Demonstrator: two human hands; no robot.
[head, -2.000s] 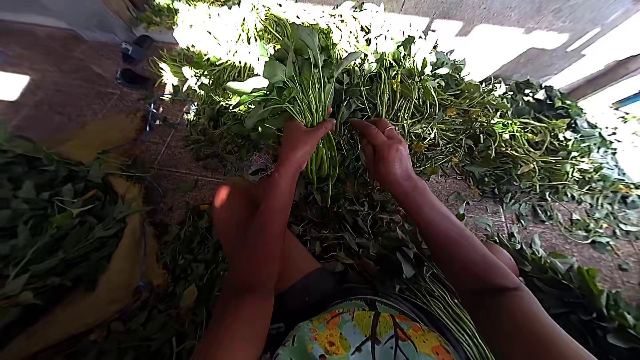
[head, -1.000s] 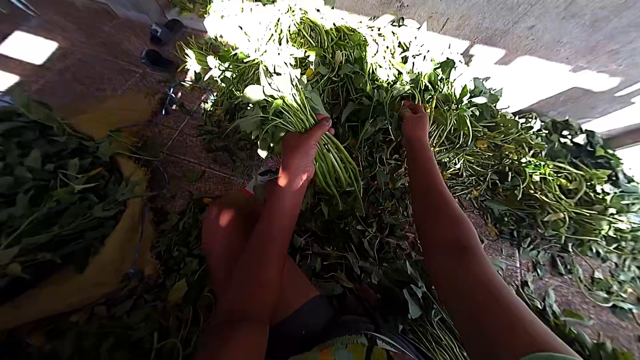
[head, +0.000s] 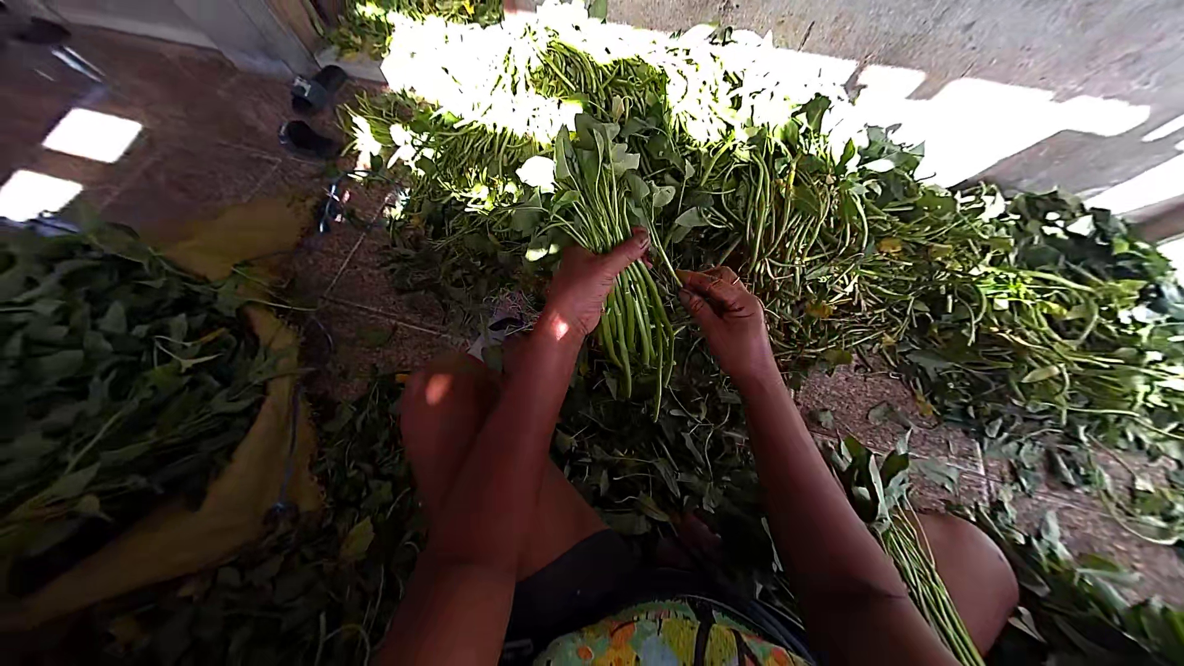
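Note:
My left hand (head: 592, 282) is closed around a bunch of leafy green stems (head: 638, 324), leaves pointing away from me and the stem ends hanging below the fist. Just to the right, my right hand (head: 726, 310) pinches the lower end of a single thin stem (head: 664, 252) between thumb and fingers; its leafy top lies beside the bunch. Beyond both hands spreads a large heap of similar leafy stems (head: 786, 203), brightly sunlit at its far side. Another bunch of stems (head: 925, 564) rests by my right knee.
At the left, a pile of dark green leaves (head: 120, 361) lies on yellowish sacking (head: 264, 435). Dark sandals (head: 310, 139) are on the tiled floor behind it. A concrete wall (head: 971, 46) borders the heap at the back. Loose leaves (head: 647, 462) cover the floor between my legs.
My right hand was at the heap, farther from the bunch, one second ago; it is now close beside the bunch with a stem. My left hand has kept hold of the bunch throughout.

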